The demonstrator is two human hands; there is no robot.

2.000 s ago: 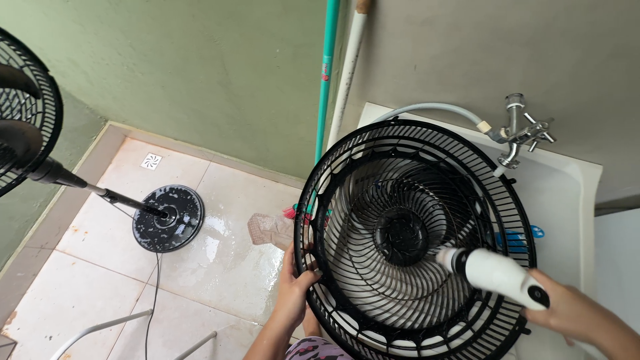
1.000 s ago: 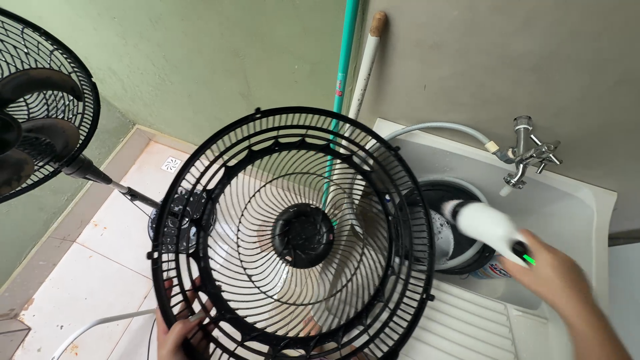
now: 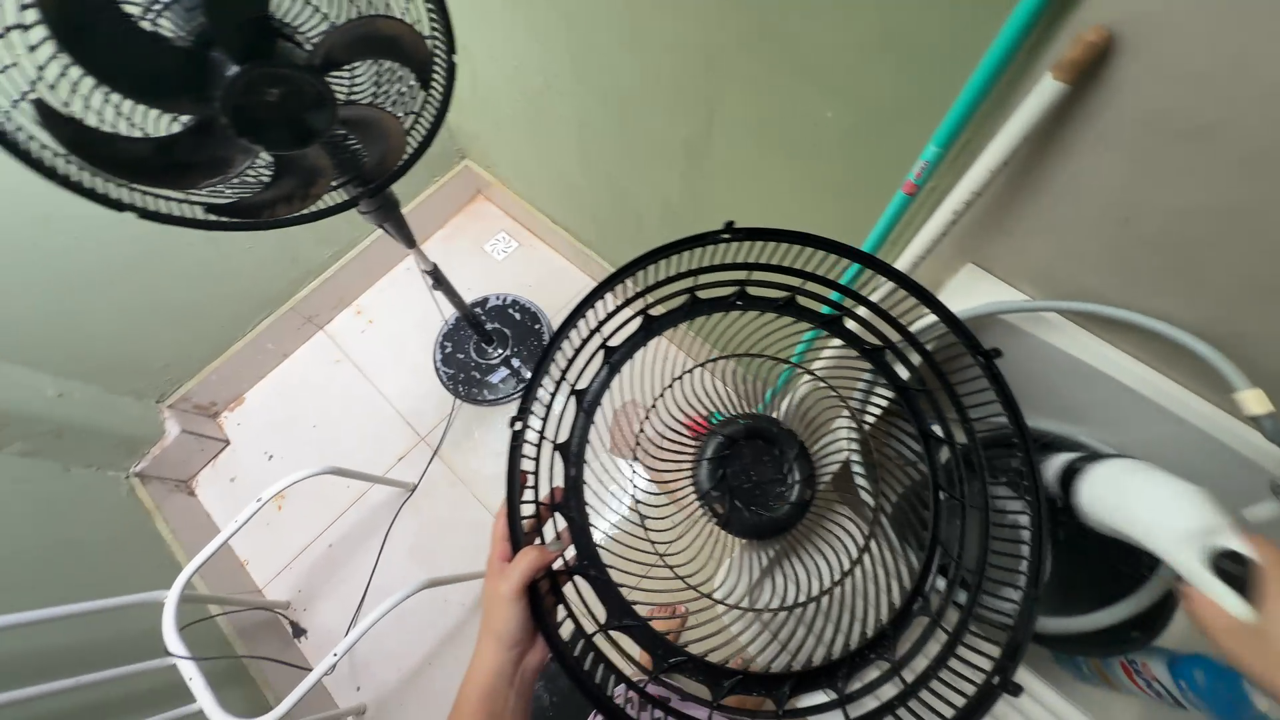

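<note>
My left hand (image 3: 520,580) grips the left rim of a round black plastic fan grille (image 3: 755,475), held up in front of me with its solid hub at the centre. At the right edge my right hand (image 3: 1235,625) is closed around the handle of a white handheld tool (image 3: 1150,505) with a dark collar, its head close to the grille's right rim; motion blurs it. Behind the tool, a black basin (image 3: 1090,570) sits in the sink. A black pedestal fan (image 3: 280,110) with bare blades stands at upper left on a wet, spotted round base (image 3: 493,350).
A white sink (image 3: 1060,340) with a grey hose (image 3: 1120,312) is at right, a blue bottle (image 3: 1180,680) low beside the basin. A green pole (image 3: 925,165) and a white pole (image 3: 990,175) lean on the wall. A white metal frame (image 3: 200,560) and a cord (image 3: 395,520) are at lower left.
The grille was over the sink two seconds ago, then moved left off it in my left hand. The white tool has gone from over the grille's face to beside its right rim. The view has shifted left.
</note>
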